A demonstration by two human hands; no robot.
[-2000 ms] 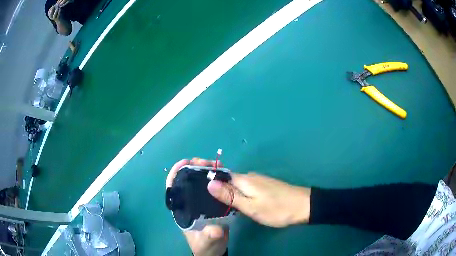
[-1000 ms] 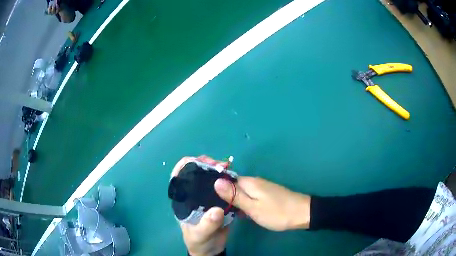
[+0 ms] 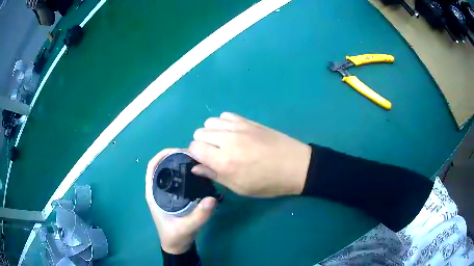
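Note:
A black unit [image 3: 176,179] sits inside a curved grey cover [image 3: 179,212], which shows as a thin ring around its round end. The round end faces up towards me. My left hand [image 3: 179,226] wraps around the cover from the left and below, thumb on the lower right edge. My right hand [image 3: 249,153] lies over the unit's upper right side, its thumb and fingers at the edge; its fingertips are partly hidden. A bit of red wire [image 3: 222,195] shows under my right hand. The white connector is not visible.
Open side cutters with yellow handles [image 3: 367,92] lie at right. A pile of loose covers [image 3: 73,231] is at lower left. Black units [image 3: 442,14] lie on cardboard [image 3: 447,88] at upper right. A white strip [image 3: 156,85] crosses the green surface. A person's arm [image 3: 45,15] shows at upper left.
The unit has turned so its round end faces up, with the cover around it. My right hand has moved up over its edge. The view has shifted, so the cutters appear further left.

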